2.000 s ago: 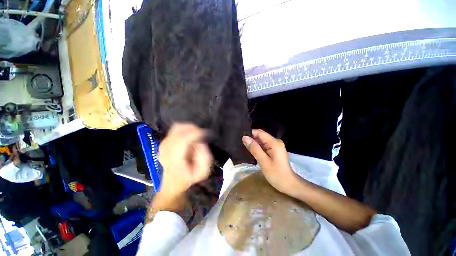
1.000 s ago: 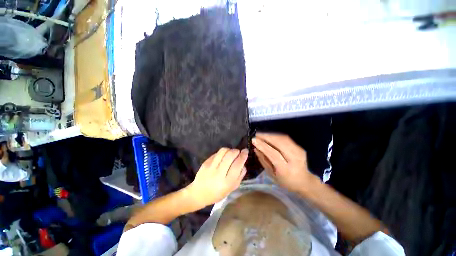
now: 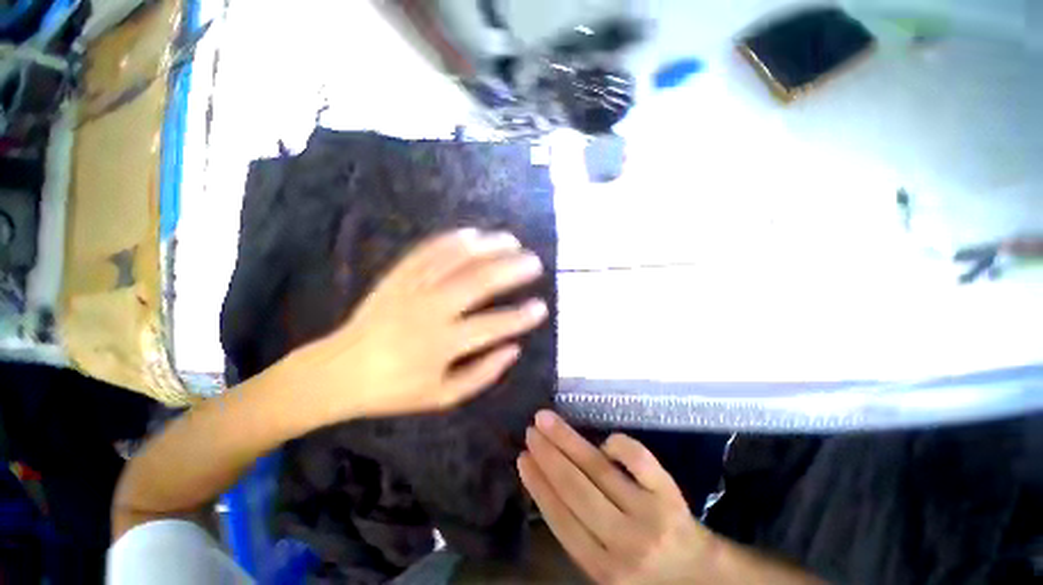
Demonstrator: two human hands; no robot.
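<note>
The dark mottled fabric panel [image 3: 309,246] lies on the white table, its top edge near the sewing machine's needle area [image 3: 572,91] and its straight right edge in line with it. My left hand [image 3: 440,326] lies flat on the panel with its fingers spread. My right hand [image 3: 612,503] is at the panel's right edge by the table's front edge, fingertips on the cloth; whether it pinches the cloth is hidden. The lower cloth hangs over the table edge towards my lap.
Cardboard [image 3: 109,229] is taped along the table's left side. A ruler tape [image 3: 709,411] runs along the front edge. A dark pad [image 3: 806,51] lies at the back right, snips [image 3: 981,261] at the far right. A blue basket [image 3: 257,514] is below left; dark cloth [image 3: 892,491] hangs below right.
The view has tilted up to show the machine. My left hand has moved from the edge at the lap up onto the panel and spread flat. My right hand stays by the right edge.
</note>
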